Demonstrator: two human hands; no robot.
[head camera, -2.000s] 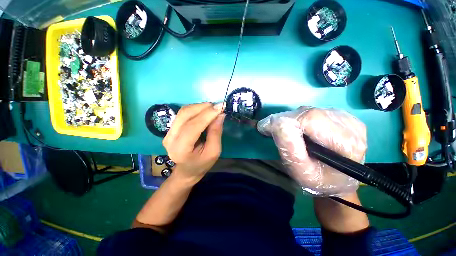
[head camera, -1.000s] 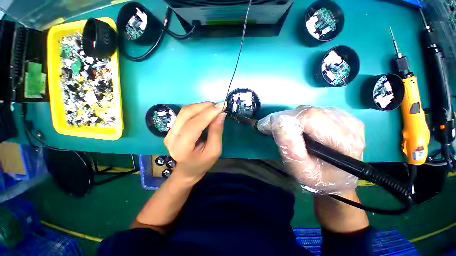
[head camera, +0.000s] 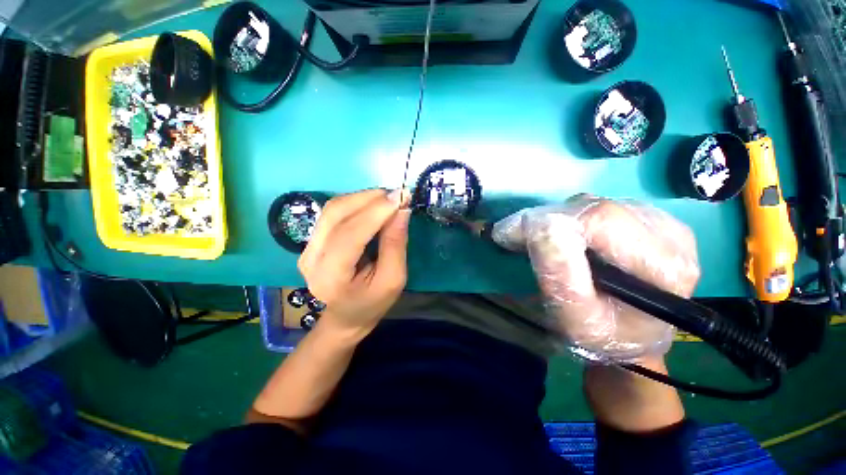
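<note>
A round black housing (head camera: 432, 211) stands in front of me with a circuit board (head camera: 450, 188) inside, green with white parts. My bare left hand (head camera: 357, 255) pinches a thin solder wire (head camera: 420, 107) at the housing's left side; the wire runs up past the picture's top edge. My right hand (head camera: 608, 274), in a clear plastic glove, holds a black soldering iron (head camera: 660, 304). Its tip points left at the housing's lower right rim; whether it touches the board cannot be told.
Similar housings with boards stand at lower left (head camera: 298, 221), upper left and right. A yellow tray of small parts (head camera: 221, 186) holds a black housing. An orange electric screwdriver (head camera: 768, 223) and a long black tool (head camera: 819, 158) lie right. A grey-white box (head camera: 422, 28) stands at the back.
My right hand and the iron have moved a little to the right. My left fingers and the solder wire have shifted slightly left, away from the housing.
</note>
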